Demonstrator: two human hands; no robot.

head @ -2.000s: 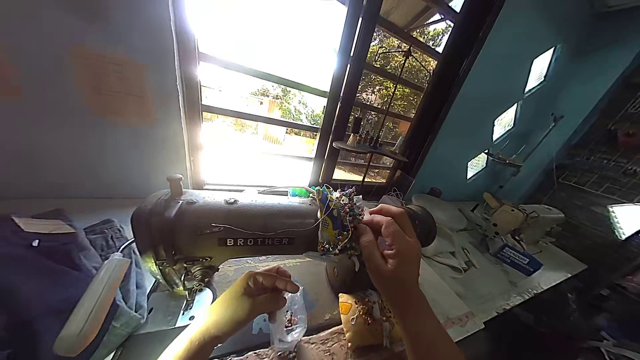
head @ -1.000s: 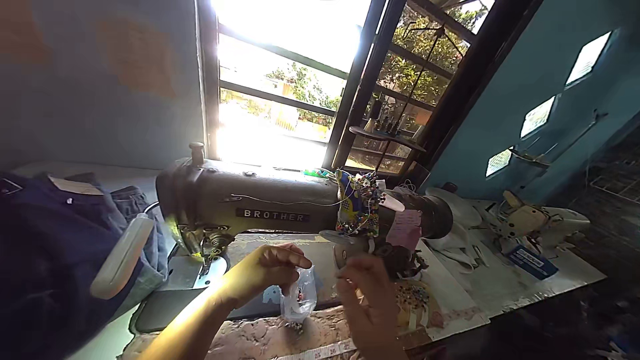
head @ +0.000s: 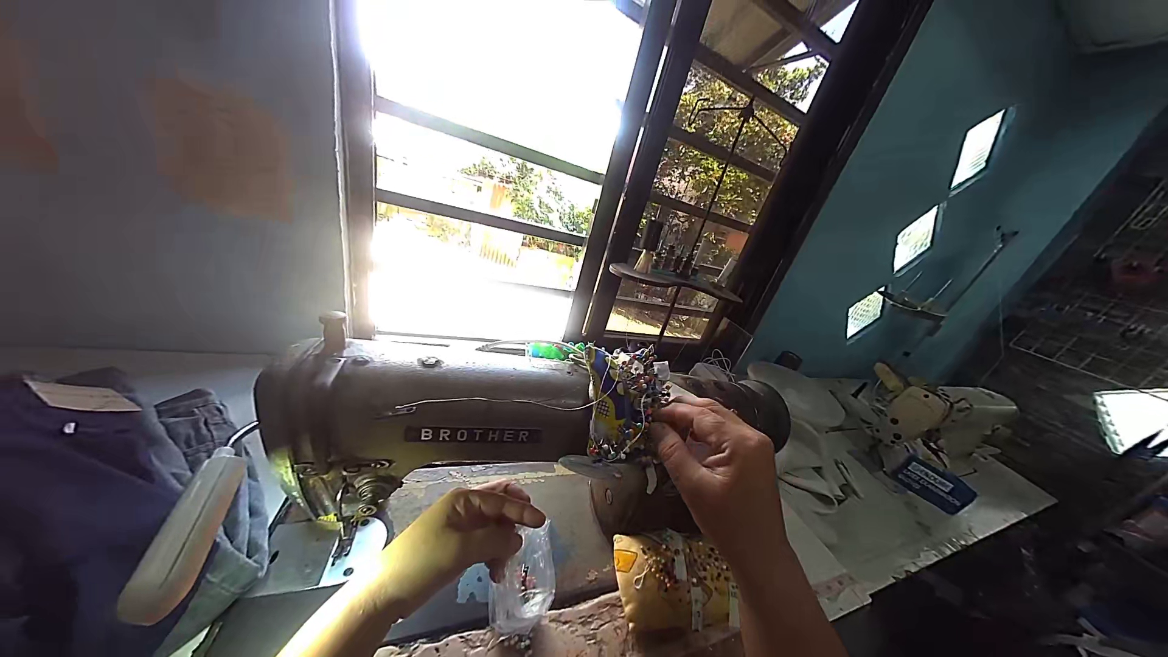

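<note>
My right hand [head: 716,452] is at the right edge of a patterned pincushion [head: 620,406] strapped around the arm of a Brother sewing machine [head: 356,392]; its thumb and fingertips meet among the pin heads, and whether they pinch a pin cannot be told. Lower left of it, my left hand [head: 474,525] is half curled, its fingertips at the top of a small clear plastic bag [head: 525,579] with small bits inside; a grip on the bag cannot be made out. Below my right hand lies a yellow pincushion [head: 680,584] full of coloured pins.
Dark blue trousers [head: 82,511] and a white lamp or handle-like device [head: 182,538] are at the left. A thread stand [head: 675,278] rises behind by the barred window. On the right table lie white cloth, a blue box [head: 935,484] and another machine [head: 922,411].
My right hand, low in front of the machine a second ago, has moved up to the strapped pincushion, where it also was two seconds ago. My left hand stays near the plastic bag.
</note>
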